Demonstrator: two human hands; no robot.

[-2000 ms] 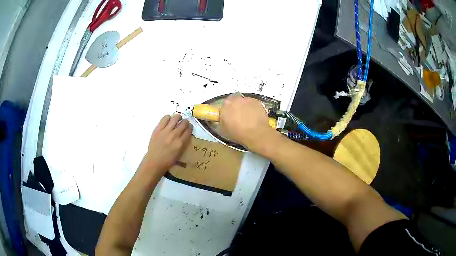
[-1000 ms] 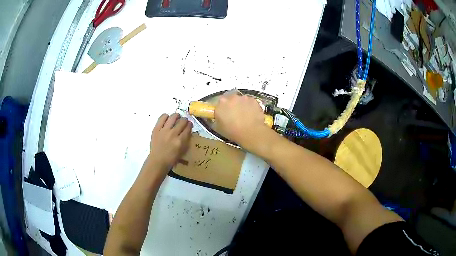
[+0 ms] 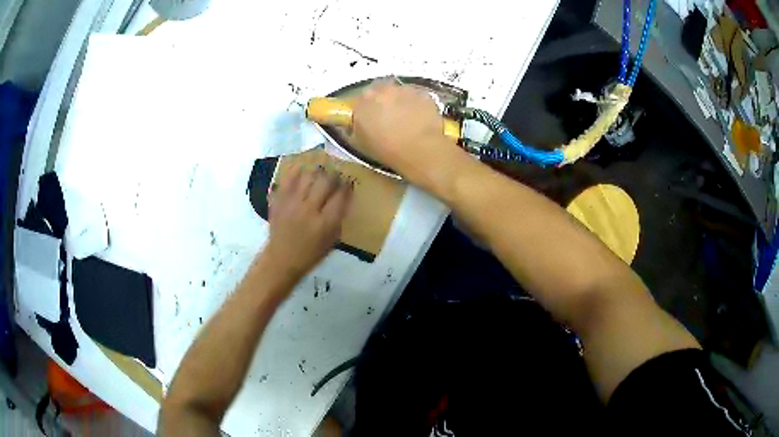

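My right hand (image 3: 395,124) is closed around the yellow handle of the steam iron (image 3: 329,111), whose pointed metal body lies flat on the white table at the template's upper edge. The tan card template (image 3: 370,209) lies on a dark fabric piece (image 3: 260,188), which shows past its left end and along its lower edge. My left hand (image 3: 305,205) rests on the card's left part with fingers bent and slightly apart, below the iron's tip. It covers part of the card and its marks. What lies under the iron is hidden.
A dark cut piece (image 3: 115,309) and black scraps with a pale piece (image 3: 38,260) lie at far left. A grey template (image 3: 179,7) is cut off at the top. The blue hose (image 3: 534,155) runs right, above a round stool (image 3: 608,222). A scrap-heaped surface (image 3: 713,85) stands upper right.
The camera view has shifted, so the table things appear higher. My left hand has moved from beside the iron's tip down onto the card, uncovering the dark fabric's left end. My right hand stays on the iron.
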